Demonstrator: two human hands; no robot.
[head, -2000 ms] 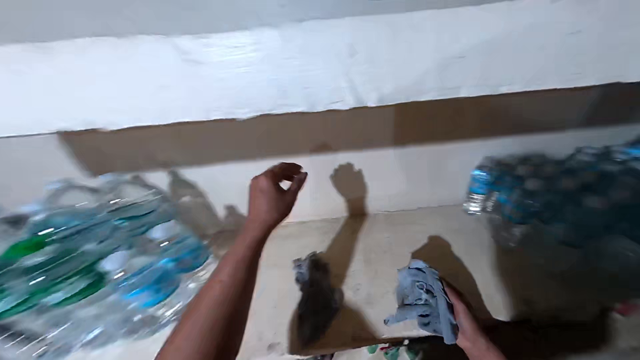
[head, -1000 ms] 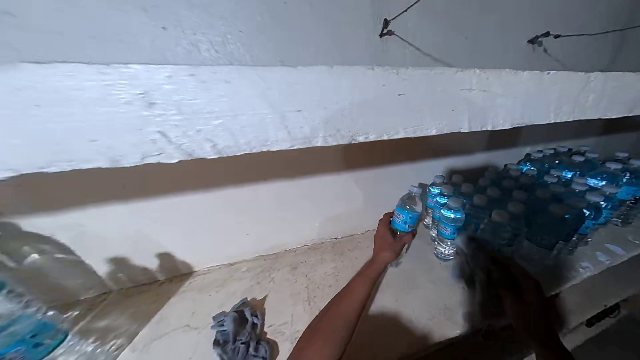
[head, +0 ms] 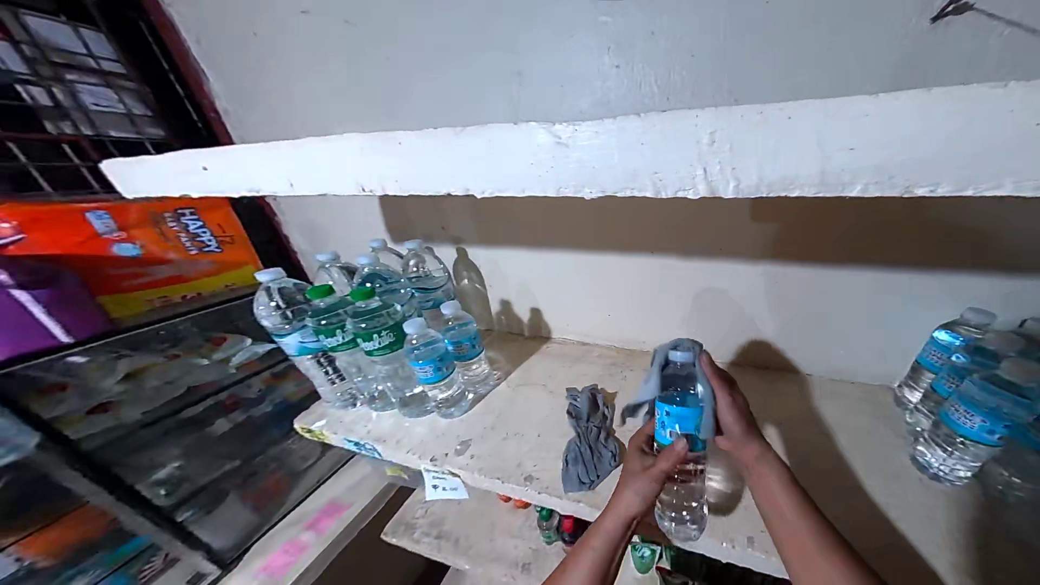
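A clear plastic water bottle with a blue label [head: 681, 479] is held upright, slightly tilted, over the front part of the white shelf. My left hand [head: 650, 471] grips it around the lower middle, thumb on the label's lower edge. Behind its neck and right side, my right hand [head: 735, 410] presses a grey cloth [head: 650, 386] against the bottle. A second grey cloth [head: 591, 443] lies crumpled on the shelf, just left of my hands. Water bottles with green caps [head: 379, 333] and several with white or clear caps [head: 431, 367] stand grouped at the shelf's left end.
More water bottles [head: 967, 414] stand at the right. A thick white ledge [head: 569, 158] runs overhead. Below the shelf's front edge [head: 520, 490], which carries a small tag [head: 444, 485], a lower shelf [head: 455, 528] holds bottles. An orange diaper pack [head: 130, 252] sits on a glass case [head: 146, 406] at left.
The view has swung left. My left hand, by the right-hand bottle group a second ago, now holds its bottle nearer the crumpled cloth, and my right hand has brought a cloth against it.
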